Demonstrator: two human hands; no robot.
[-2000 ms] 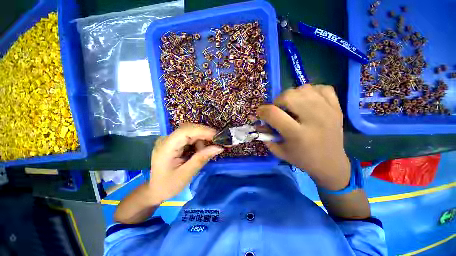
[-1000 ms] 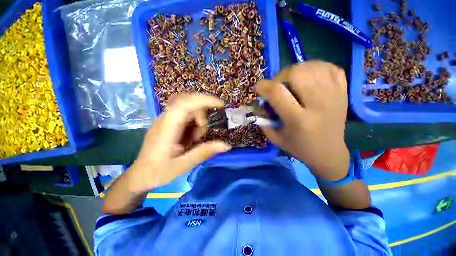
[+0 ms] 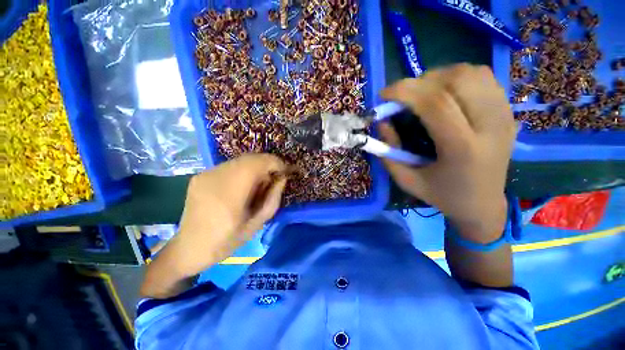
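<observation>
My right hand (image 3: 456, 143) holds small pliers (image 3: 339, 131) with dark jaws, a silvery joint and white-and-blue handles spread apart. The jaws point left over the middle blue tray (image 3: 186, 75), which holds many small copper-brown coils (image 3: 240, 96) with thin silvery leads. I cannot tell if anything is between the jaws. My left hand (image 3: 229, 205) is at the tray's near left corner, below and left of the jaws and apart from them. Its thumb and fingertips are together around something small and brown, seemingly a coil, mostly hidden and blurred.
A left blue tray (image 3: 68, 96) holds yellow parts (image 3: 38, 123). A clear plastic bag (image 3: 127, 130) lies between it and the middle tray. Spare dark-blue-handled pliers (image 3: 408, 44) lie right of the middle tray. The right blue tray (image 3: 569, 152) holds more coils. A red object (image 3: 576, 210) is beyond the bench edge.
The pliers and my right hand have moved up and right, and the handles are wider apart. My left hand's fingers have closed together and moved away from the jaws. The view has shifted slightly.
</observation>
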